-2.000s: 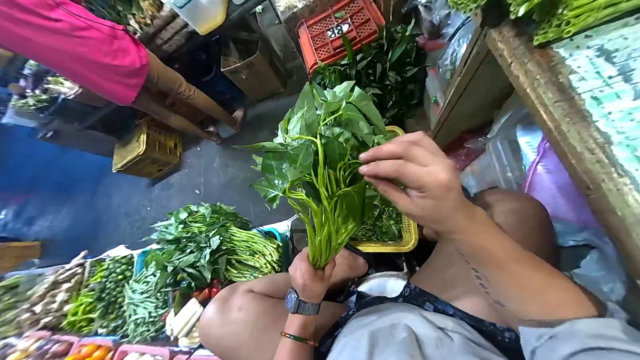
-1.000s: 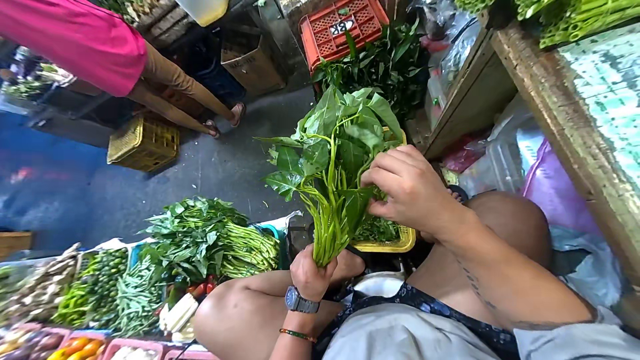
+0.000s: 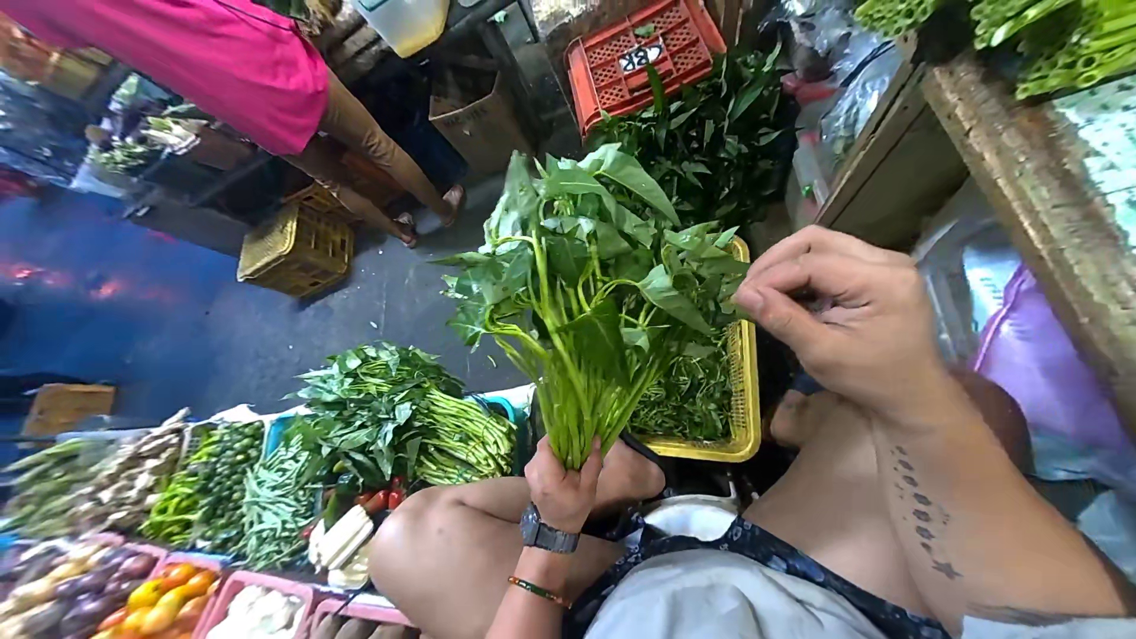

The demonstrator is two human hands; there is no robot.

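A leafy bunch of water spinach [image 3: 577,293] stands upright in my left hand [image 3: 564,484], which is closed around the lower stems. My right hand [image 3: 834,306] is raised just right of the leaves, thumb and fingertips pinched together near the outer leaves. Whether a leaf or stem is between those fingertips cannot be seen. Behind and below the bunch, a yellow plastic basket [image 3: 748,390] holds small loose greens. More bundled greens [image 3: 382,408] lie on the display to the left of my knee.
A red plastic crate [image 3: 643,58] rests behind dark leafy stalks [image 3: 701,133]. A person in a pink top [image 3: 257,80] stands at upper left, near a yellow crate [image 3: 297,248]. Trays of vegetables [image 3: 257,612] line the lower left. A wooden table edge [image 3: 1029,204] runs along the right.
My right hand has moved away from the leaves to the right, off the bunch it was touching. My left hand keeps its hold on the stems.
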